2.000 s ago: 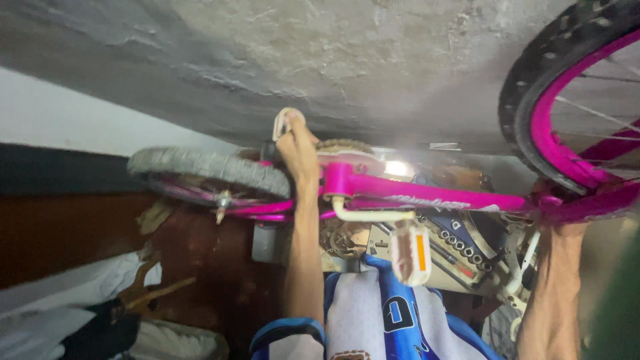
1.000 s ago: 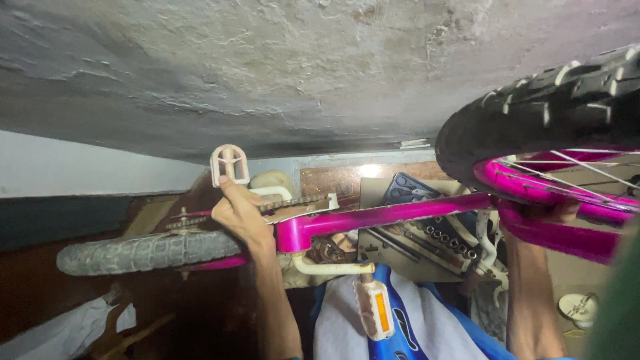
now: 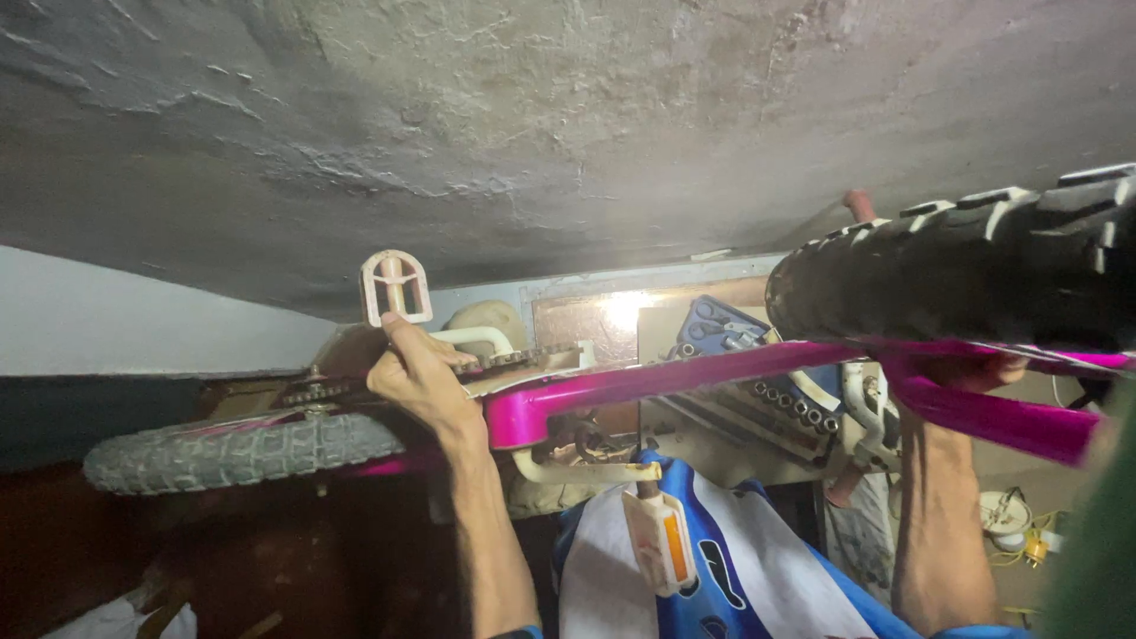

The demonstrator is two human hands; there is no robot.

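Note:
A small bicycle with a magenta frame (image 3: pixel 657 382) spans the view. My left hand (image 3: pixel 426 373) grips the white crank arm's end by the far pedal (image 3: pixel 396 288), beside the chainring (image 3: pixel 532 357). The near pedal (image 3: pixel 661 541), with an orange reflector, hangs from its crank (image 3: pixel 586 472) in front of my shirt. My right hand (image 3: pixel 967 368) is closed around the frame near the fork, partly hidden behind it, beneath the black knobbly front tyre (image 3: pixel 958 266). The grey-treaded rear wheel (image 3: pixel 240 453) is at the left.
Behind the bicycle lies a blue socket-set case (image 3: pixel 719 324) with sockets (image 3: pixel 794 406) and long tools. A rough grey wall (image 3: pixel 568 142) rises close behind. A white round container (image 3: pixel 1005 519) and a yellow plug (image 3: pixel 1035 548) with a cord are at lower right. White cloth lies lower left.
The bicycle has swung about in my hands, its front wheel now lower and nearer than two seconds ago. My left hand stays at the far pedal and my right hand on the frame.

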